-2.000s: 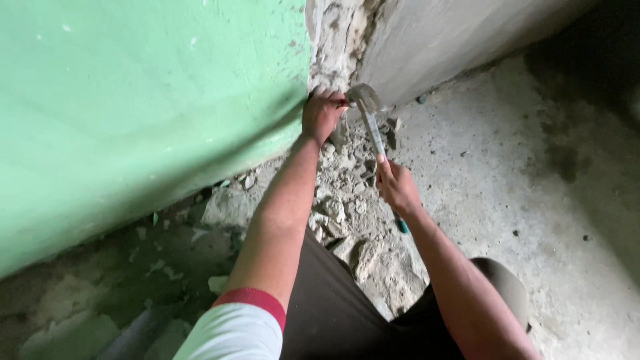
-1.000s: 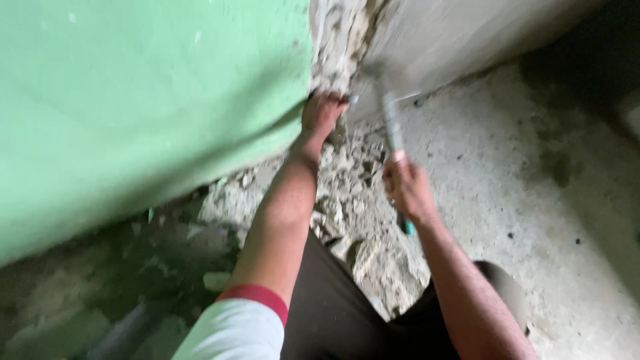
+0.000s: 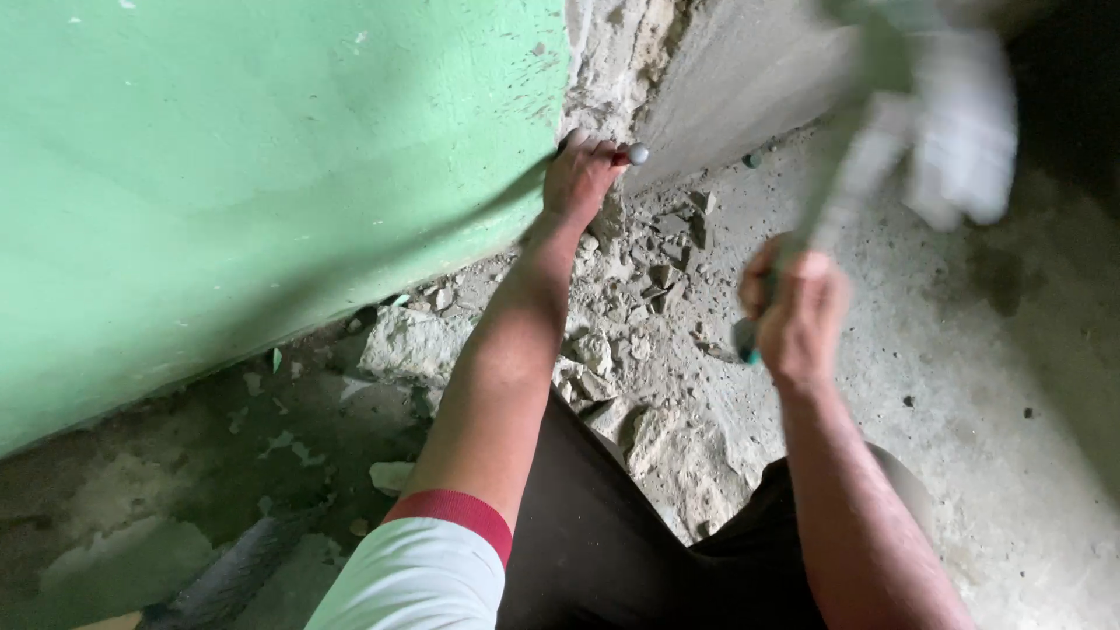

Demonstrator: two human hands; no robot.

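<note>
My left hand (image 3: 584,178) is closed around a chisel (image 3: 637,155) against the broken strip of wall. The chisel's round metal end and a bit of red show past my fingers; its tip is hidden. My right hand (image 3: 798,306) grips a hammer (image 3: 853,166) by its handle, raised to the right of the chisel and apart from it. The hammer's head is blurred by motion. Bare, chipped masonry (image 3: 612,87) runs between the green painted wall (image 3: 289,157) and the grey wall (image 3: 744,79).
Broken rubble (image 3: 652,280) lies at the foot of the chipped strip. Larger chunks (image 3: 420,343) rest by the green wall and near my knees. Grey concrete floor (image 3: 980,394) extends to the right, and a dark object lies at the lower left.
My right hand has moved right with the hammer, whose head was beside the chisel two seconds ago. My left hand has stayed at the chipped strip.
</note>
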